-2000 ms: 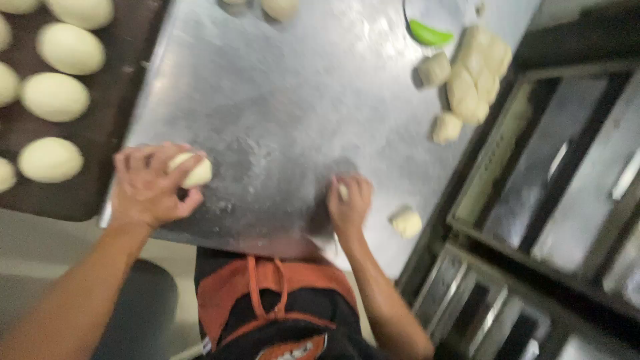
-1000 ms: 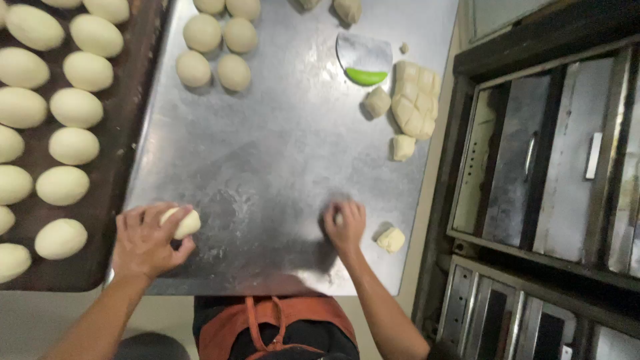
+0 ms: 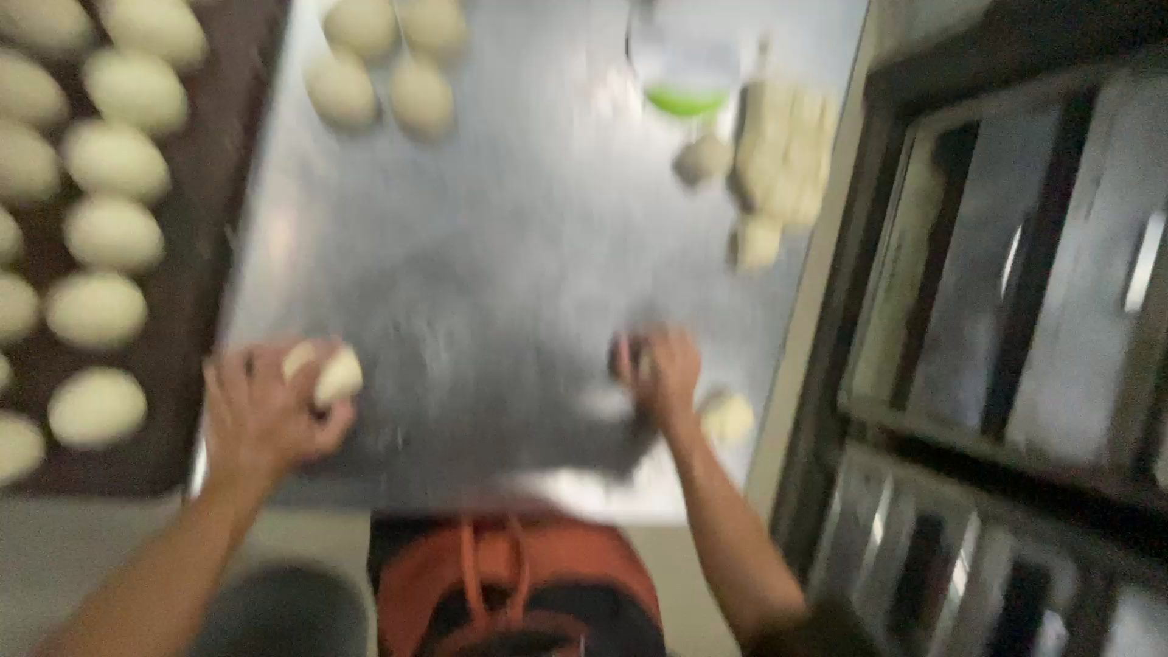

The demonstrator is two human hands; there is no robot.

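My left hand [image 3: 278,397] is cupped on a ball of dough [image 3: 338,376] at the left front of the metal table [image 3: 511,246]. Toward the right front, my right hand [image 3: 662,370] curls around a piece of dough [image 3: 644,363], mostly hidden by the fingers. Just right of that wrist lies a loose dough lump [image 3: 727,417]. Cut dough portions [image 3: 785,151] sit pressed together at the back right, with single pieces [image 3: 703,160] beside them. A scraper with a green handle [image 3: 686,100] lies nearby. Round dough balls [image 3: 422,96] rest at the back left. The view is blurred.
A dark tray [image 3: 196,210] with many oval dough balls [image 3: 117,160] adjoins the table's left side. Metal racks or an oven front [image 3: 995,265] stand at the right. Below left is a round dark container or seat [image 3: 283,611], and an orange and black garment [image 3: 511,575] meets the front edge.
Both hands stay near the table's front, each still with dough. The view has shifted; the round dough balls at the back left show more than two seconds ago.
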